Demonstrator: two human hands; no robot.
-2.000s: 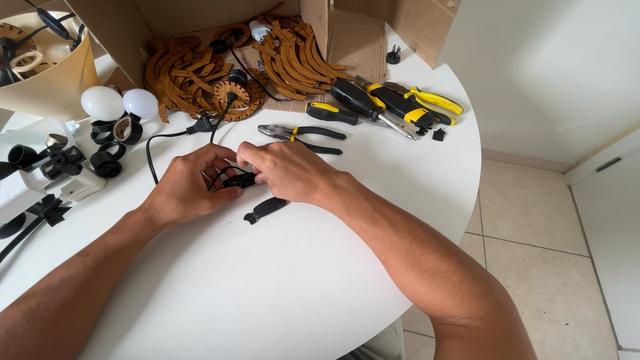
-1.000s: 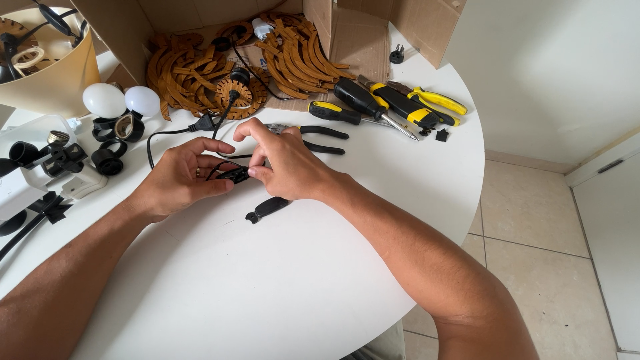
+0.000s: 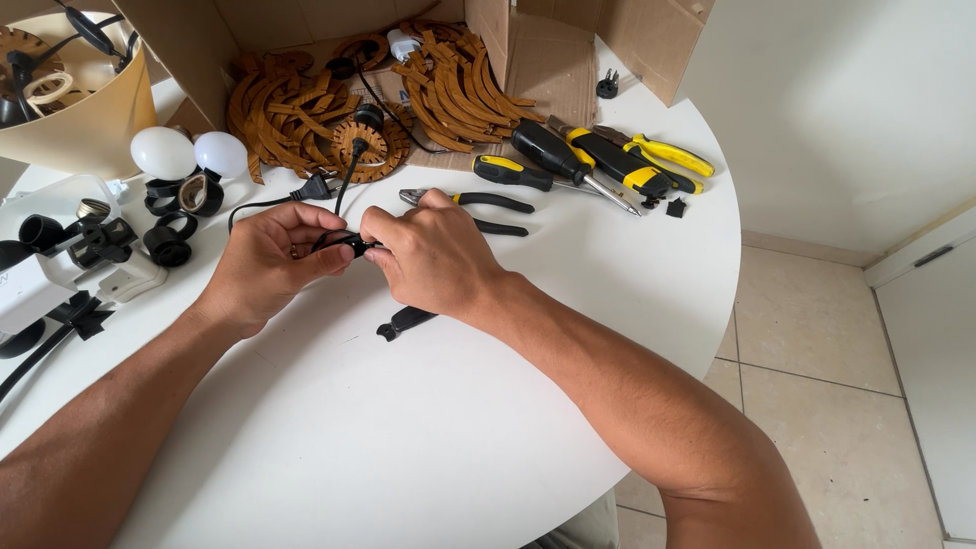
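Observation:
My left hand (image 3: 278,263) grips a small black electrical part (image 3: 353,244), perhaps an inline cord switch, between thumb and fingers. From the other side, the fingertips of my right hand (image 3: 427,248) pinch the black cord at that part. The cord loops near my left fingers, and its black two-pin plug (image 3: 314,187) rests just behind them. Beyond my hands, another length runs up to a black lamp socket (image 3: 368,118) set in a notched wooden disc (image 3: 360,143). A black tool piece (image 3: 408,320) lies below my right hand, partly covered by it.
Combination pliers (image 3: 499,202) lie behind my right hand. Screwdrivers (image 3: 549,152) and yellow-handled pliers (image 3: 671,155) are at the back right. Curved wooden strips (image 3: 457,91) fill an open cardboard box (image 3: 553,61). Bulbs (image 3: 163,152), black rings, adapters and a cream container (image 3: 114,114) stand left.
My right hand's fingers, raised off the part a second ago, have come down to the cord beside it. My left hand has stayed in nearly the same place.

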